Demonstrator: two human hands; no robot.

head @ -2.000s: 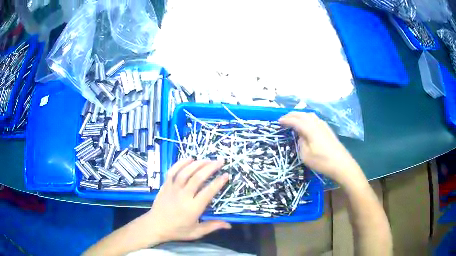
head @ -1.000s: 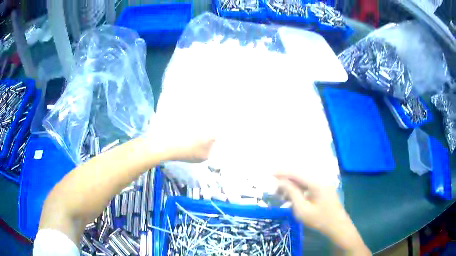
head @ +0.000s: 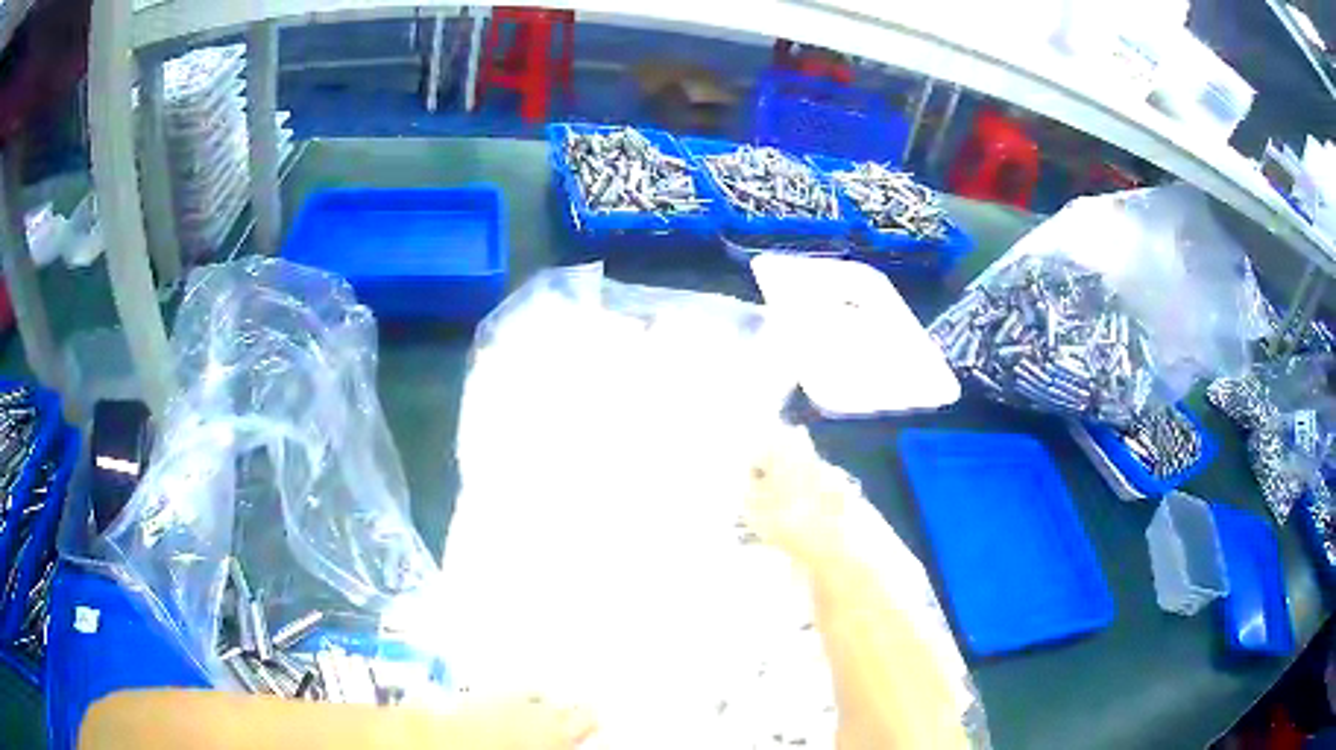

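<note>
A bag of small white parts (head: pixel 630 484) lies in front of me as a glaring white heap on clear plastic. My right hand (head: pixel 784 498) reaches over its right side; glare washes out the fingers and I cannot tell if they hold anything. My left hand (head: pixel 535 725) is at the bottom edge, partly cut off, at the near side of the heap; its fingers are unclear. Silver metal sleeves (head: pixel 293 667) show at the lower left. The tray of rod assemblies is out of view.
A crinkled clear bag (head: pixel 279 425) lies left. A white board (head: pixel 865 344) touches the heap's far right. Empty blue trays (head: pixel 1004 542) lie right and at the back left (head: pixel 403 242). Trays of sleeves (head: pixel 769 188) stand behind. A bag of sleeves (head: pixel 1048 344) is at right.
The view has tilted up and the rod tray has left it. My right hand has moved from the rod tray onto the white heap. My left hand is now low at the heap's near side.
</note>
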